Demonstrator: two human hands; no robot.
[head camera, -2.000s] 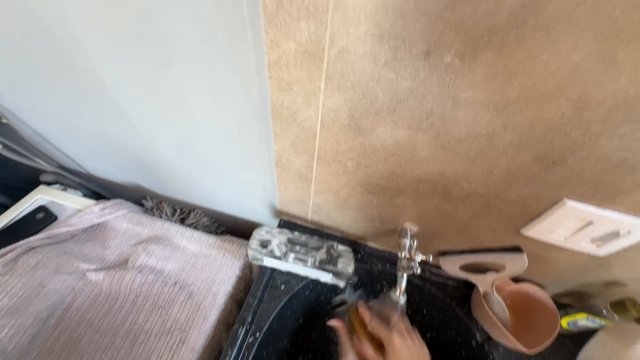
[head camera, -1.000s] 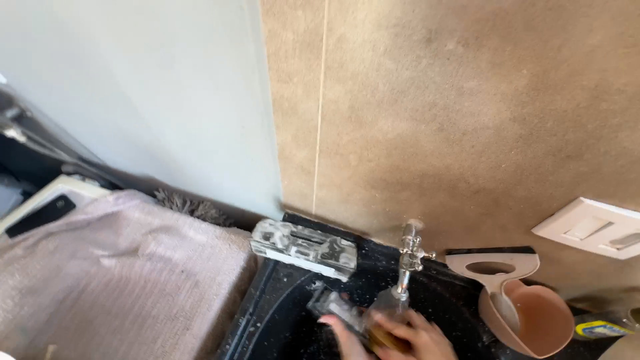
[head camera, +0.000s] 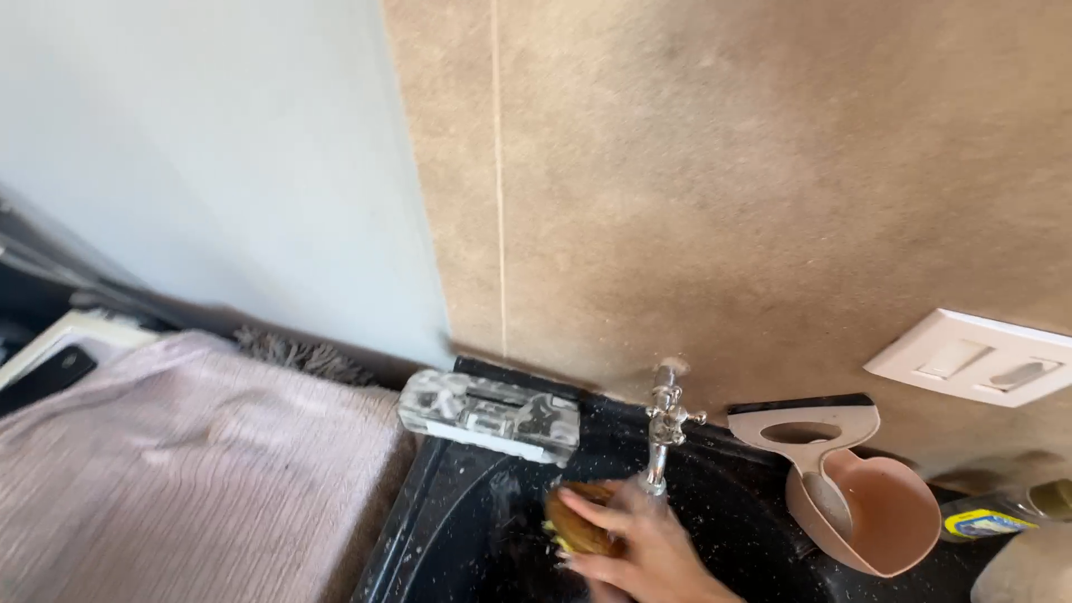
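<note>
My right hand (head camera: 641, 536) is closed around a brown-backed scrub brush (head camera: 578, 519) with yellowish bristles, over the black speckled sink (head camera: 469, 536). The hand is just below the spout of a chrome tap (head camera: 666, 427), and blur around it hides whether water is running. My left hand cannot be made out; only an unclear patch of skin shows under the right wrist at the bottom edge. A grey-and-white block-shaped object (head camera: 490, 414), smeared with what looks like foam, lies on the sink's back left corner.
A pale squeegee (head camera: 812, 427) rests in a pink plastic container (head camera: 896, 519) right of the tap. Beyond it lies a clear bottle with a yellow label (head camera: 988, 521). A pinkish ribbed cloth (head camera: 209, 469) covers a surface at left. A white switch plate (head camera: 976, 356) is on the wall.
A second earlier my left hand showed beside the right with a dark greyish item; neither is clearly visible now. The brush in my right hand has turned and shows more plainly.
</note>
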